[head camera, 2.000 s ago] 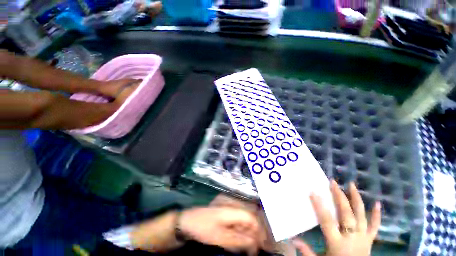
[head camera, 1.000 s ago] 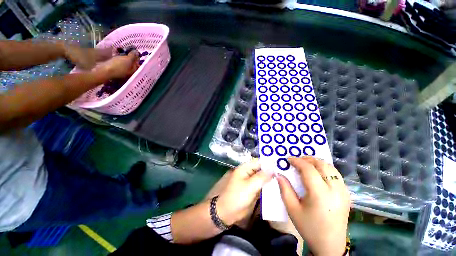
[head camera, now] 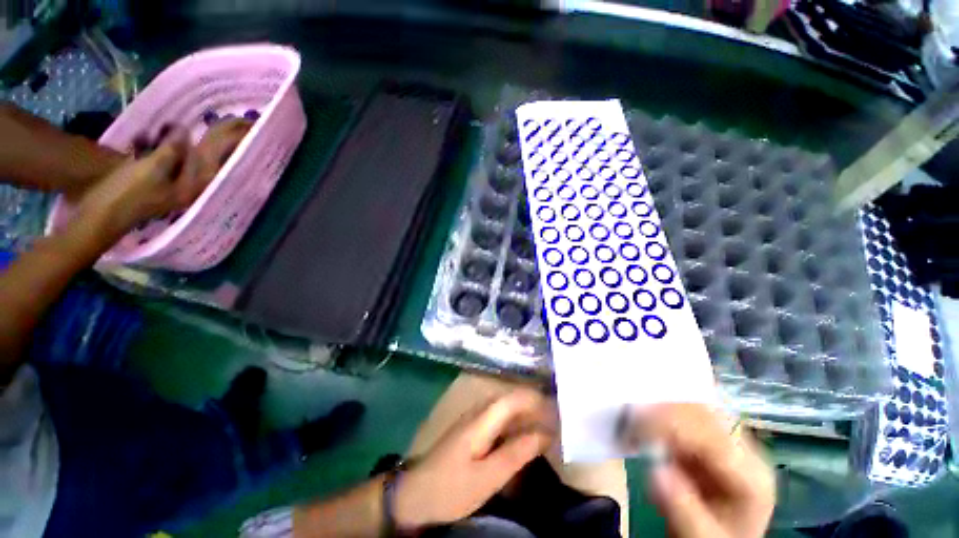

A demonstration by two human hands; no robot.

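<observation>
A long white sheet (head camera: 620, 384) with rows of blue-black adhesive rings (head camera: 612, 277) lies tilted over a clear blister tray (head camera: 747, 263) of round pockets. The sheet's near end is bare white. My right hand (head camera: 710, 468) is blurred over this near end, with a small dark ring at its thumb and fingertips. My left hand (head camera: 473, 457) is to the left of the sheet's near end, above my lap, fingers curled in; whether it holds a small part is hidden. Some left pockets of the tray hold dark round parts (head camera: 470, 304).
A black flat pad (head camera: 352, 210) lies left of the tray. Beyond it, another person's hands reach into a pink slotted basket (head camera: 279, 126) with dark parts. A sheet of black discs (head camera: 913, 420) is at the right edge. Dark stacked pieces (head camera: 841, 37) are at the far right.
The single ring nearest me has left the sheet, and a dark ring shows at my right fingertips. My right hand has moved down and right; my left hand has drawn away from the sheet.
</observation>
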